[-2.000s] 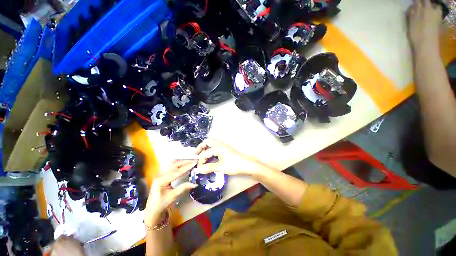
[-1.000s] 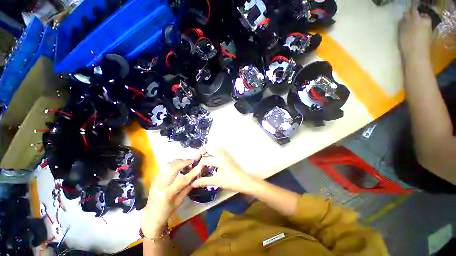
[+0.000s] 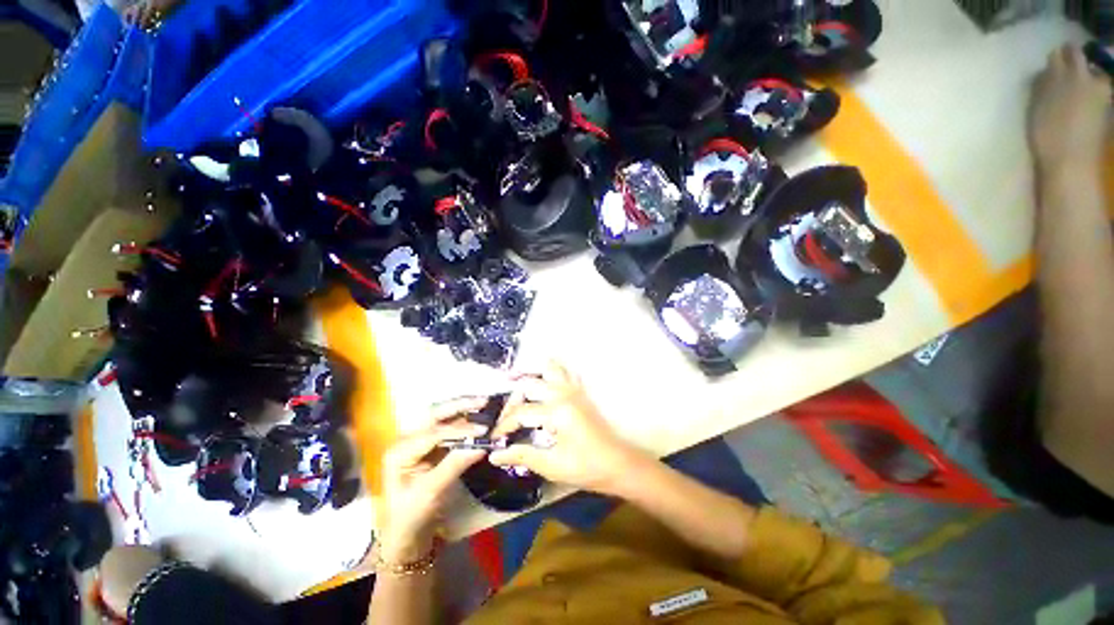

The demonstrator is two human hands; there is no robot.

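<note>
My left hand [image 3: 422, 470] and my right hand [image 3: 568, 433] meet over the bench's near edge. Between their fingertips they hold a small dark lens module [image 3: 491, 427] with a thin silvery edge; the fingers hide much of it. A black camera housing [image 3: 503, 488] sits right below the hands, its inside mostly covered by them. A loose cluster of lens modules [image 3: 476, 311] lies on the bench just beyond my hands.
Many black housings with red wires crowd the back and left. A housing with a silvery board [image 3: 706, 311] stands to the right. Blue bins [image 3: 293, 73] and a cardboard box [image 3: 73, 293] are behind. Another person's arm [image 3: 1075, 269] is at right; another person's hand [image 3: 122, 574] is lower left.
My fingers have closed in over the housing, and a small module now shows between them. The white plate seen inside the housing earlier is covered. A person's dark sleeve has appeared at lower left.
</note>
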